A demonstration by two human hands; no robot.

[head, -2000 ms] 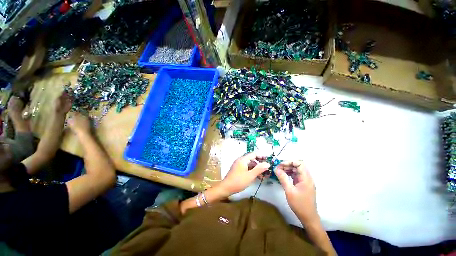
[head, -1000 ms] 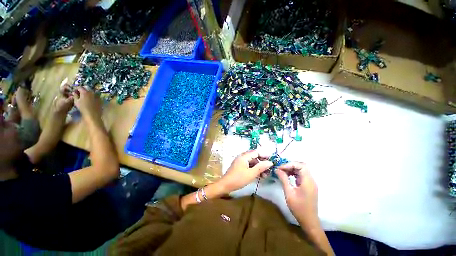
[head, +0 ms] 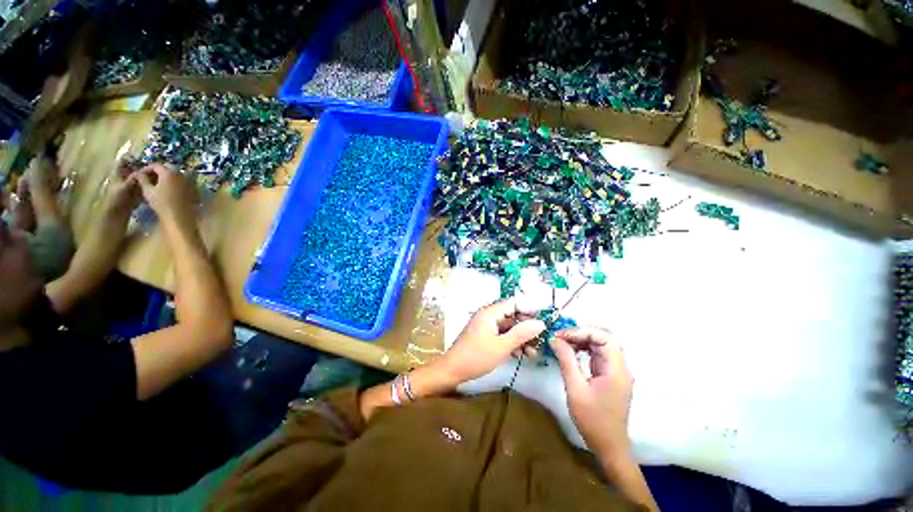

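My left hand (head: 493, 342) and my right hand (head: 593, 372) meet low in the middle of the view. My left fingers hold a small circuit board (head: 546, 322) with thin dark wires sticking out of it. My right thumb and fingertips pinch at its right side, beside small blue parts (head: 561, 325). The fingers hide much of the board, and whether the blue parts are on it or under it cannot be told. A heap of green and black circuit boards (head: 531, 200) lies just beyond my hands on the white sheet (head: 761, 340).
A blue bin of tiny blue-teal parts (head: 350, 230) stands left of the heap, a second blue bin (head: 350, 75) behind it. Cardboard boxes (head: 591, 118) (head: 791, 185) stand at the back. A person's arms (head: 185, 290) work at the left. A loose board (head: 718, 214) lies right.
The view has shifted slightly. My hands stay together on the same board with only small finger movements. The other person's hands have come together and lifted.
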